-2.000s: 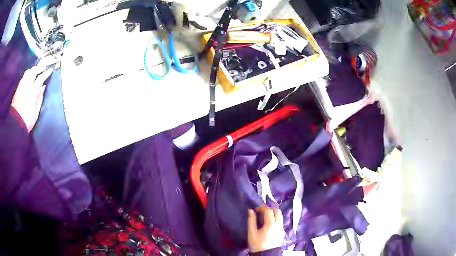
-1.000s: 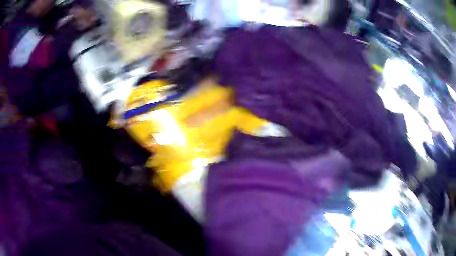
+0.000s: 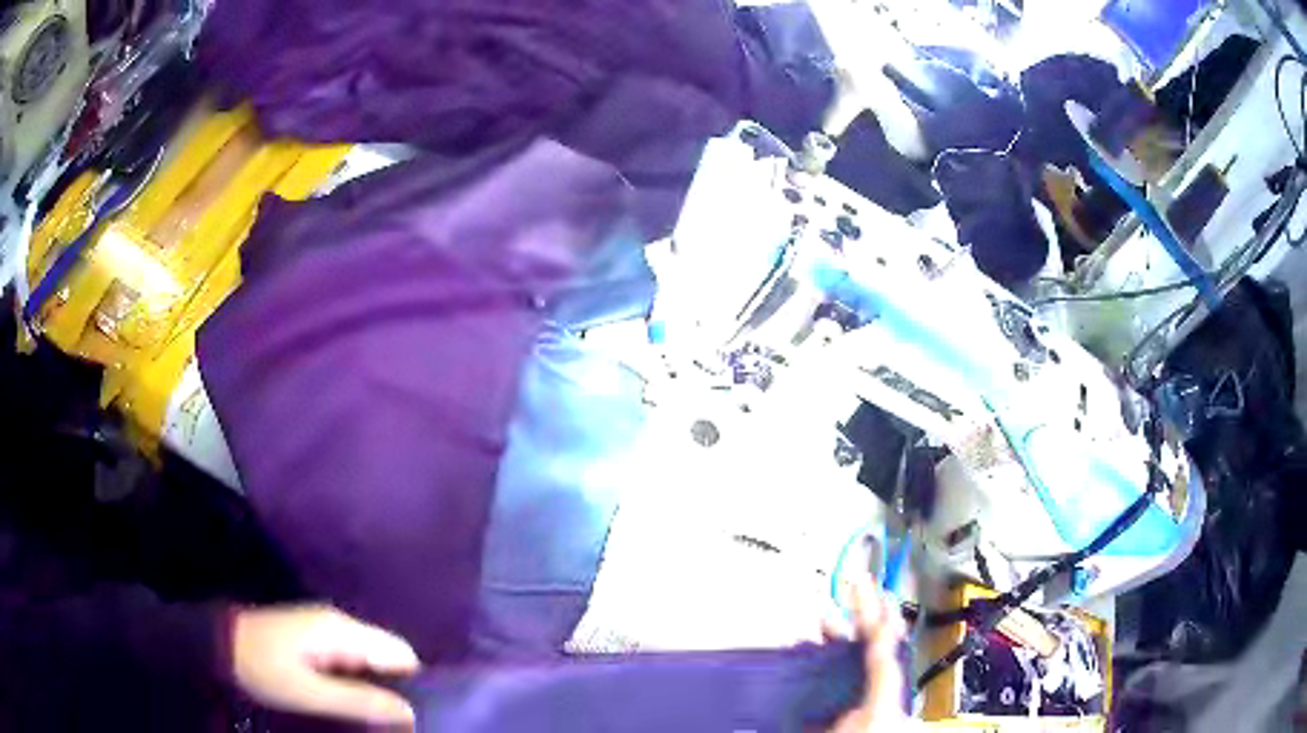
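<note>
A dark purple garment (image 3: 373, 401) lies on the white machine table, with a bluer, shinier band (image 3: 552, 473) along its right side. My left hand (image 3: 323, 666) pinches the left end of a separate-looking purple-blue panel (image 3: 645, 695) at the bottom edge. My right hand (image 3: 872, 659) holds the panel's right end, and is partly cut off by the bottom edge. The panel is stretched between them, in front of the garment. The white sewing machine head (image 3: 946, 344) stands right of the garment; its needle area is lost in glare.
Light-blue scissor loops (image 3: 860, 561) lie just beyond my right hand. A yellow-edged box (image 3: 1101, 673) of small parts sits at the lower right. A yellow crate (image 3: 129, 272) is at the left. More purple cloth (image 3: 473, 72) is heaped at the back. Black cables hang at the right.
The view has swung from the table's right side and red bar back to the machine. My hands, out of view or unclear one second ago, now hold the panel between them.
</note>
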